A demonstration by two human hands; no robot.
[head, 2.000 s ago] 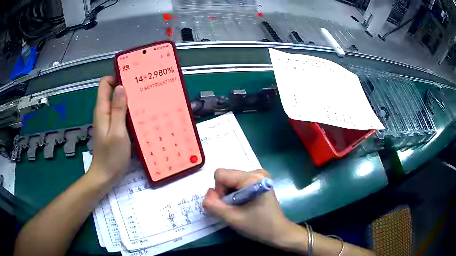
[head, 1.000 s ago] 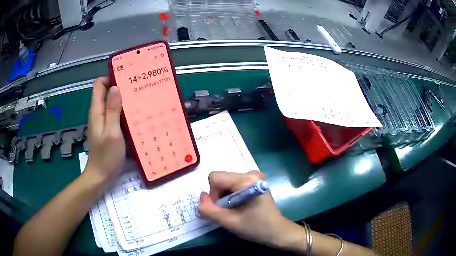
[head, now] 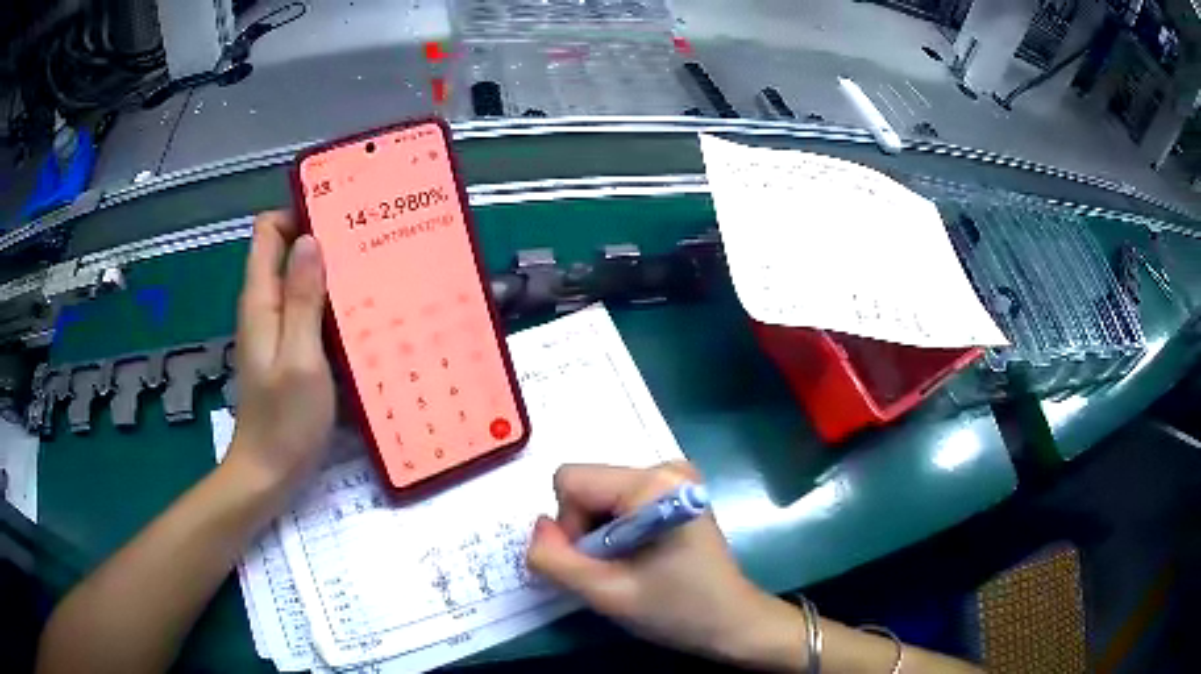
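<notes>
My left hand (head: pixel 283 356) holds a tall smartphone (head: pixel 411 310) in a dark red case, tilted over the papers. Its pinkish calculator screen shows "14÷2,980%" with a smaller result line below. My right hand (head: pixel 645 553) holds a whitish-blue pen (head: pixel 641 520), its tip hidden by my fingers, low over the report forms (head: pixel 514 586). The forms lie in a stack with printed lines and handwriting. The phone covers their upper left part.
A set-aside sheet (head: pixel 843 244) lies over a red bin (head: pixel 830 388) at the right. Ribbed clear trays (head: pixel 1054 290) stand beside it. A grey toothed strip (head: pixel 132 382) is at the left, a dark bracket strip (head: pixel 606 274) behind the phone. A metal rail (head: pixel 593 187) crosses beyond.
The view has shifted slightly. My left hand still holds the phone with the same figures. My right hand keeps the pen at nearly the same place on the form.
</notes>
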